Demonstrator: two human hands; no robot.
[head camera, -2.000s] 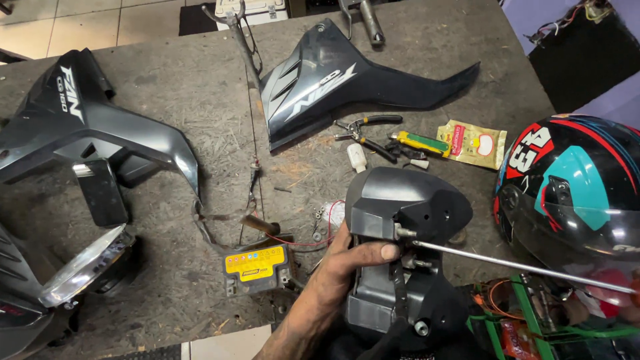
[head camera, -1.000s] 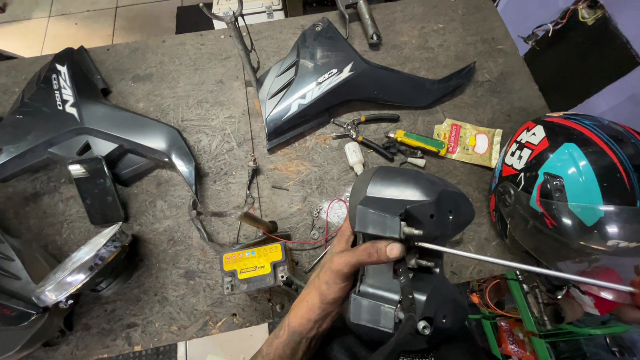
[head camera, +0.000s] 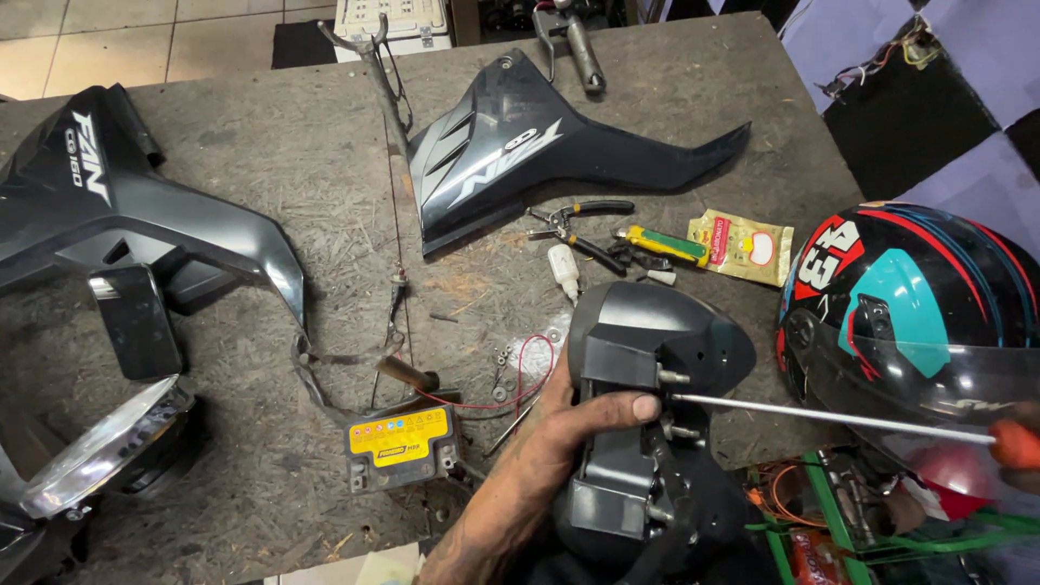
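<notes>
My left hand (head camera: 561, 426) grips a black plastic motorcycle housing (head camera: 650, 325) with several metal studs, its thumb lying across the middle. A long screwdriver (head camera: 829, 414) with an orange-red handle comes in from the right edge; its tip meets the housing just beyond my thumb, between the studs. My right hand is not clearly seen; the handle runs to the frame edge. Left of my forearm sits a yellow-labelled battery (head camera: 402, 451) with a thin red wire (head camera: 520, 398) near it. Wire strippers (head camera: 581, 231), a small white bottle (head camera: 563, 272) and a green-yellow utility knife (head camera: 662, 245) lie beyond the housing.
Dark fairing panels (head camera: 520, 146) (head camera: 203, 219) lie at the back and left. A phone (head camera: 134, 321) and a round headlight (head camera: 114, 455) are at left. On the right are a helmet (head camera: 918, 301), a foil packet (head camera: 751, 248) and a green rack (head camera: 877, 552) below.
</notes>
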